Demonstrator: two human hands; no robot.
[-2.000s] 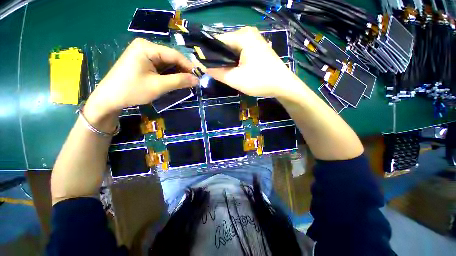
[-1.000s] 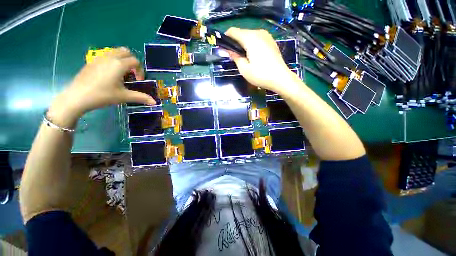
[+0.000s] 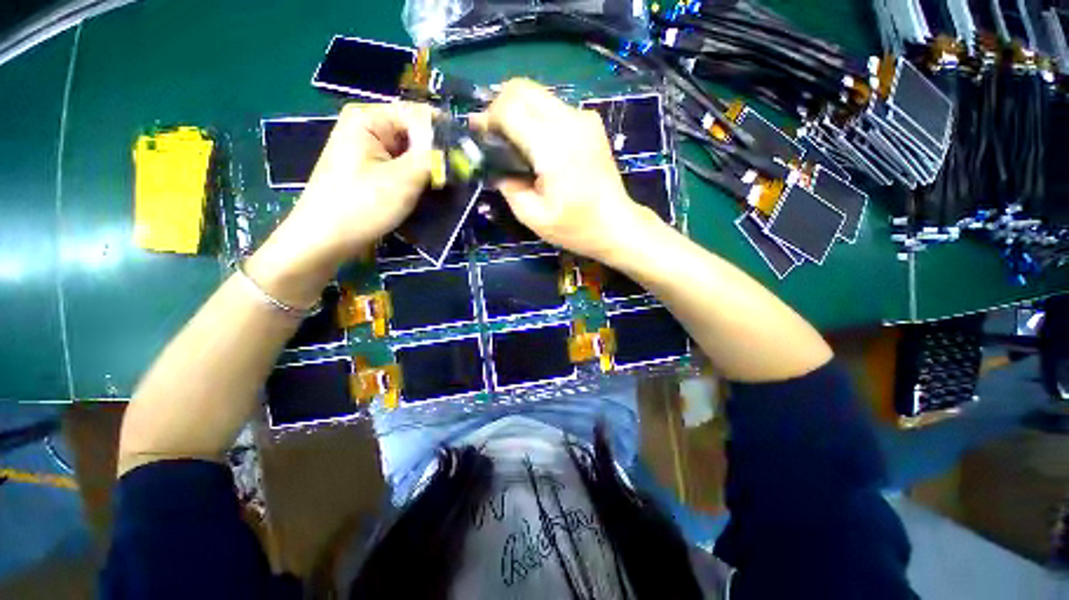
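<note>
My left hand (image 3: 366, 176) and my right hand (image 3: 560, 164) meet over the clear display tray (image 3: 479, 322). My right hand grips a bundle of flat black cables (image 3: 498, 158) with pale and yellow tips. My left hand's fingers pinch near the cable tips; what exactly they hold is hidden. A display module (image 3: 440, 225) hangs tilted just below the fingers. Other displays lie in rows in the tray, with orange flex tails (image 3: 367, 309) between them. A display with a cable joined (image 3: 363, 66) lies above my left hand.
A yellow adhesive stack (image 3: 172, 190) lies at the left of the green mat (image 3: 100, 305). Display-and-cable assemblies (image 3: 807, 223) lie fanned at the right, with more (image 3: 920, 117) stacked behind. A clear plastic bag (image 3: 539, 20) lies at the back. A black crate (image 3: 938, 363) stands below at the right.
My left hand has moved from the tray's left side to the cable bundle. A display is now tilted up under the hands. The yellow stack is uncovered again.
</note>
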